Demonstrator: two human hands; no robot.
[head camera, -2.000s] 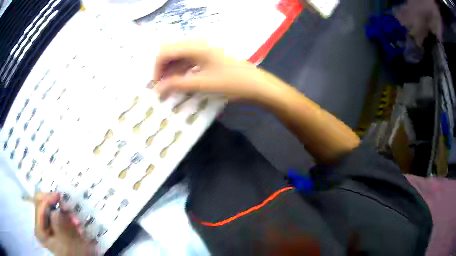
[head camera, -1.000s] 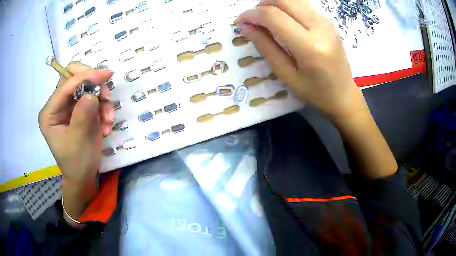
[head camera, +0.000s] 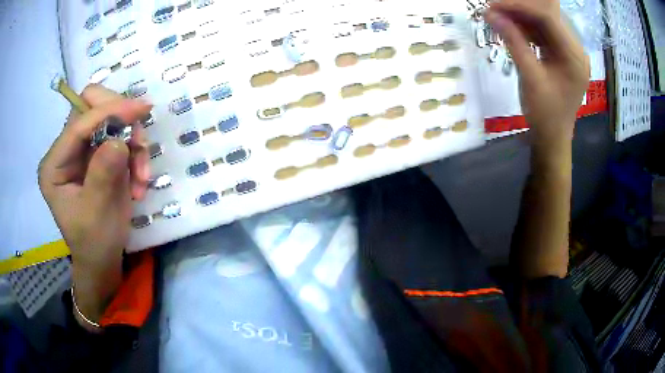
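Observation:
The white slotted tray (head camera: 262, 218) lies in front of me, overhanging my lap. Its left slots hold silver oblong parts; many slots at centre and right show bare tan-brown. A loose metal part (head camera: 340, 138) lies between slots near the middle. My left hand (head camera: 98, 156), over the tray's left edge, holds a tan stick (head camera: 71, 95) and pinches a small silver part (head camera: 113, 131) between thumb and fingers. My right hand (head camera: 543, 65) is at the loose metal parts (head camera: 504, 60), top right, fingers curled down; whether it grips one is unclear.
The parts heap lies on a red-bordered sheet (head camera: 508, 124) right of the tray. A crinkled clear bag (head camera: 589, 18) is behind it. Another white slotted tray (head camera: 633, 80) stands far right. A further slotted sheet (head camera: 38, 285) is low left, beside the yellow-taped bench edge (head camera: 33, 256).
My right hand has moved right from over the tray to the parts heap. A ring near the middle slots is gone from its place. My left hand still holds the stick and part.

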